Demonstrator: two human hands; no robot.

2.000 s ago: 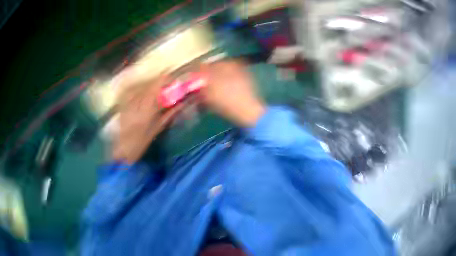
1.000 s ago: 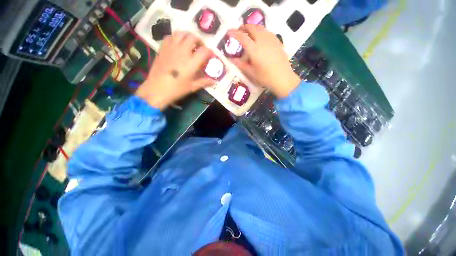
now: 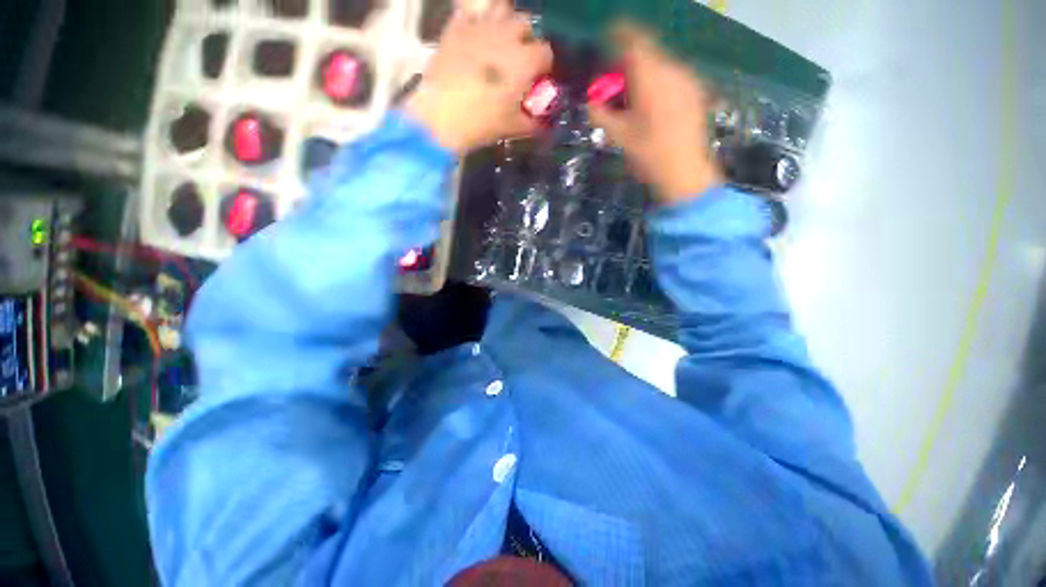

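My left hand [image 3: 488, 80] is over the border between the foam tray and the blister tray, its fingers on a red-lit watch module [image 3: 540, 99]. My right hand [image 3: 660, 115], blurred, holds another red-lit module [image 3: 607, 88] at its fingertips, above the upper part of the clear blister tray [image 3: 574, 235]. The white foam tray [image 3: 218, 101] is at the upper left; several modules in its pockets show red faces, others are dark. My left sleeve covers part of it.
A grey power supply with a lit display [image 3: 14, 344] stands at the far left. Red and yellow leads [image 3: 115, 300] run beside it. The green mat [image 3: 763, 52] shows beyond the blister tray. A pale floor with a yellow line [image 3: 975, 310] lies at the right.
The view has turned toward the right, so the blister tray is now central. Both hands have moved from the foam tray's modules to the blister tray side, with red-lit modules at the fingers.
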